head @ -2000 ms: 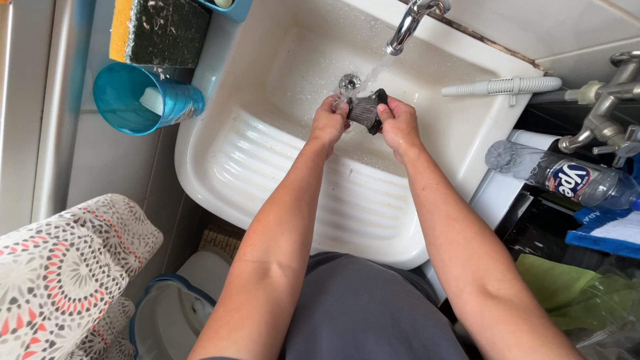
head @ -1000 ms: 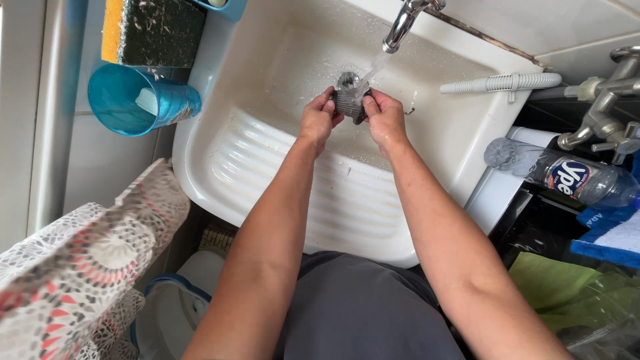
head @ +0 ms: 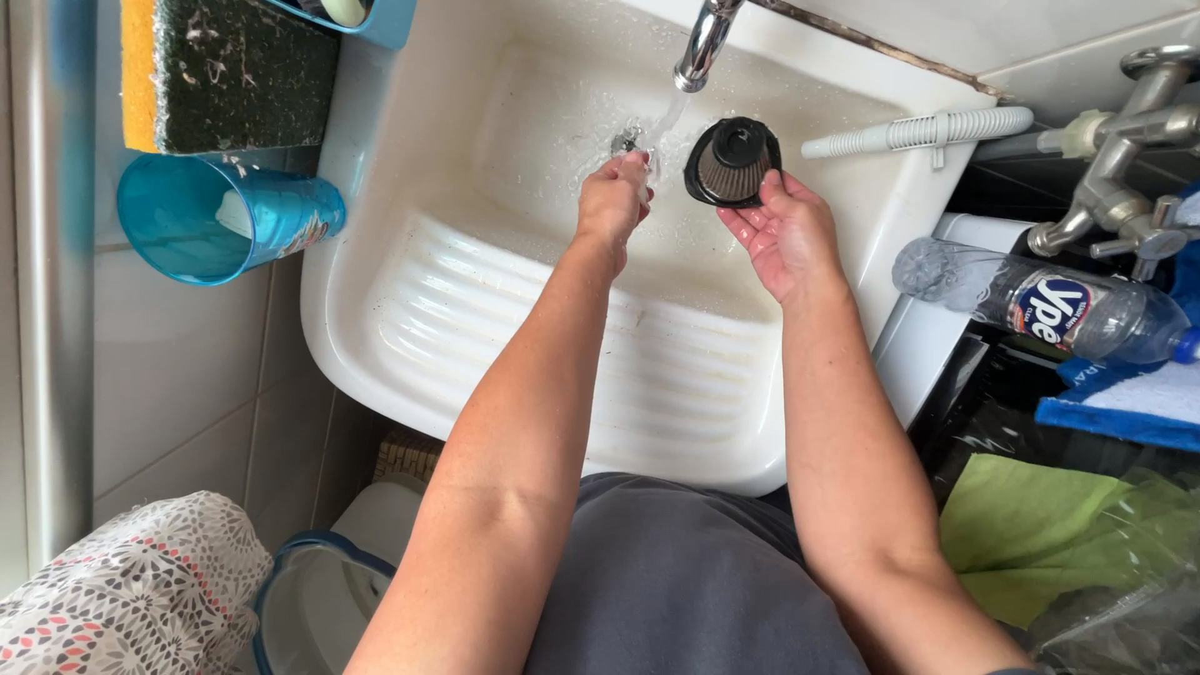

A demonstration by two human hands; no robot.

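My right hand (head: 786, 230) holds a black-rimmed pleated filter (head: 737, 169) by its lower right edge, over the basin of the white laundry sink (head: 553, 319). The filter has a round black cap and brownish pleats, and it is held to the right of the water stream. Water runs from the chrome faucet (head: 698, 52) onto my left hand (head: 614, 202), whose fingers are curled together near the metal drain (head: 625, 141). Whether anything is between those fingers cannot be seen.
A blue plastic cup (head: 187, 220) and a yellow-green sponge (head: 234, 80) are at the left. A corrugated grey hose (head: 919, 131) lies over the sink's right rim. Beyond it are a plastic bottle (head: 1050, 305) and metal valves (head: 1116, 178). Patterned fabric (head: 141, 586) hangs lower left.
Both hands were on the filter under the water. Now my left hand has let go, and my right hand has moved the filter to the right, out of the stream.
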